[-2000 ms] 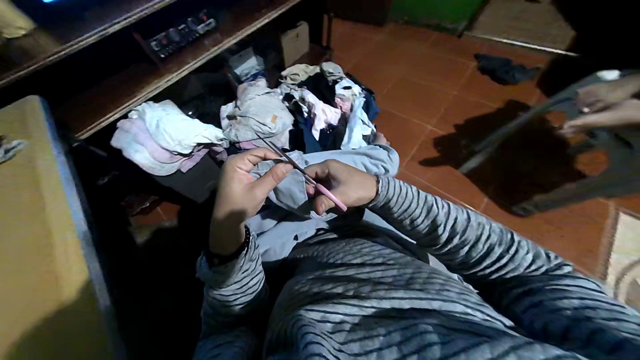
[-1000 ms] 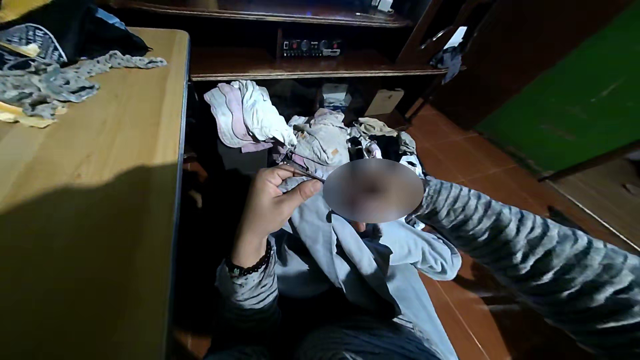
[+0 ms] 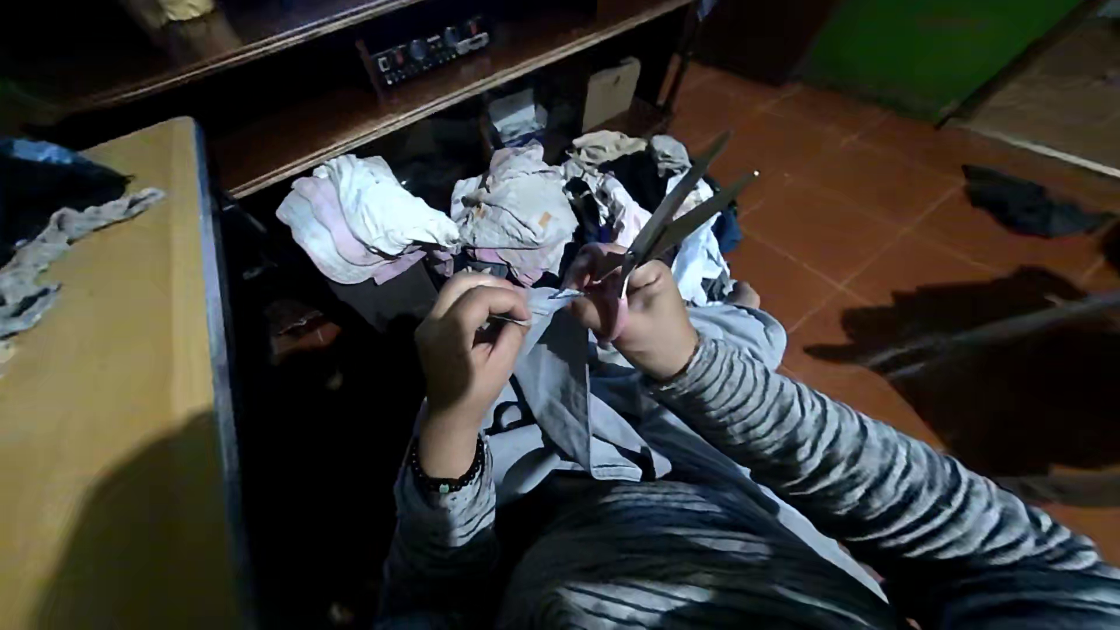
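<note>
A light grey-blue cloth (image 3: pixel 556 376) with dark print hangs between my hands and spreads over my lap. My left hand (image 3: pixel 472 337) pinches its upper edge between thumb and fingers. In my right hand (image 3: pixel 643 311) are scissors (image 3: pixel 661 223) with a pink handle; their blades are parted and point up and away from me. The fingers of that hand also hold the cloth's edge, a short way right of my left hand. Beyond both hands lie heaped cloths: a white and pink pile (image 3: pixel 372 214), a pale pile (image 3: pixel 516 214) and a mixed pile (image 3: pixel 630 201).
A wooden table (image 3: pixel 131 289) stands at the left with a crumpled grey cloth (image 3: pixel 52 241) and dark fabric on it. Behind the piles is a wooden shelf unit (image 3: pixel 464 87). A dark cloth (image 3: pixel 1032 201) lies on the tiled floor (image 3: pixel 831 219) at right.
The scissors pointed toward my left hand two seconds ago; now they point up and to the right, with blades apart. The seated person's hands at the right have left the view.
</note>
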